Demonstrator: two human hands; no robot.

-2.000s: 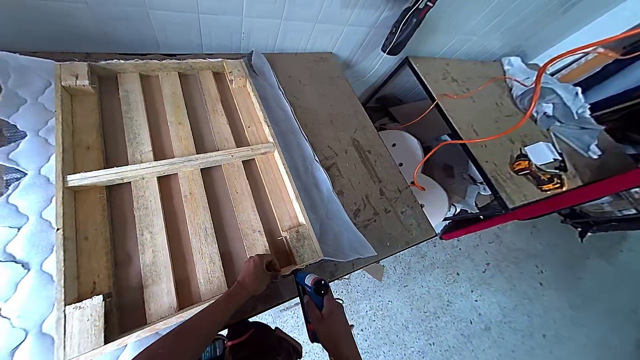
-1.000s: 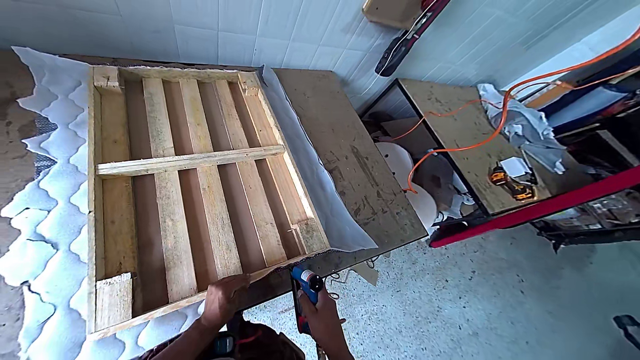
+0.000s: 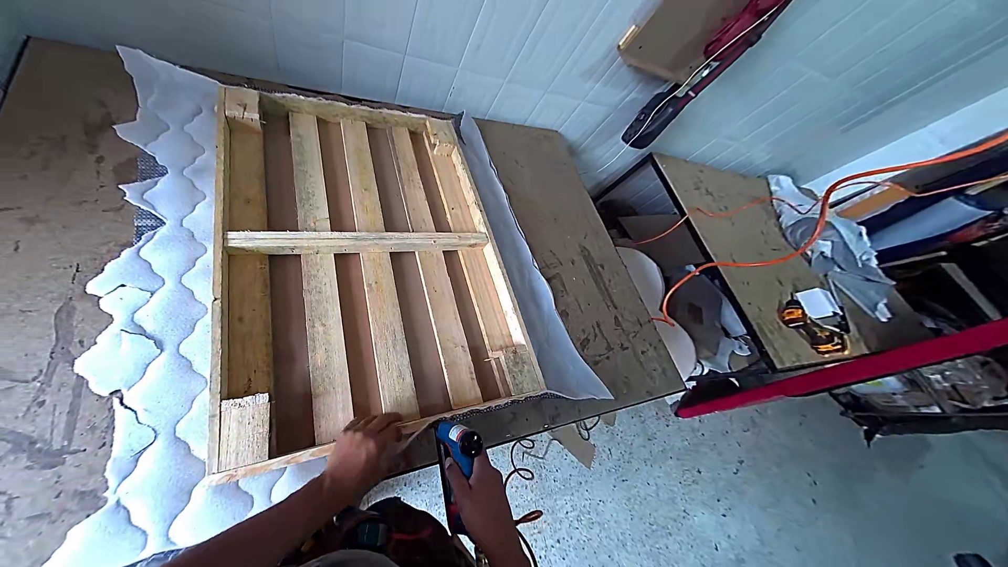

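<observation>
A slatted wooden frame point(image 3: 358, 242) lies on white quilted padding point(image 3: 169, 315) and grey-white fabric point(image 3: 520, 276) on the worktable. My left hand point(image 3: 366, 453) grips the near rail, holding the covering's edge against the wood. Just right of it, my right hand point(image 3: 482, 496) is closed around the handle of a blue pneumatic staple gun point(image 3: 459, 449), whose nose is at the rail's near edge. A coiled air hose point(image 3: 520, 472) hangs beside the tool. The fingertips of my left hand are partly hidden by the rail.
The brown worktable point(image 3: 583, 260) ends near my body. To the right, a lower bench point(image 3: 728, 228) bears a yellow-and-black cordless power tool point(image 3: 815, 327) and crumpled cloth point(image 3: 839, 252). An orange cord point(image 3: 787, 256) crosses there. A red-edged bar point(image 3: 850, 374) runs alongside it.
My left hand has moved left along the near rail, and the staple gun has moved slightly left with my right hand. The view has shifted noticeably.
</observation>
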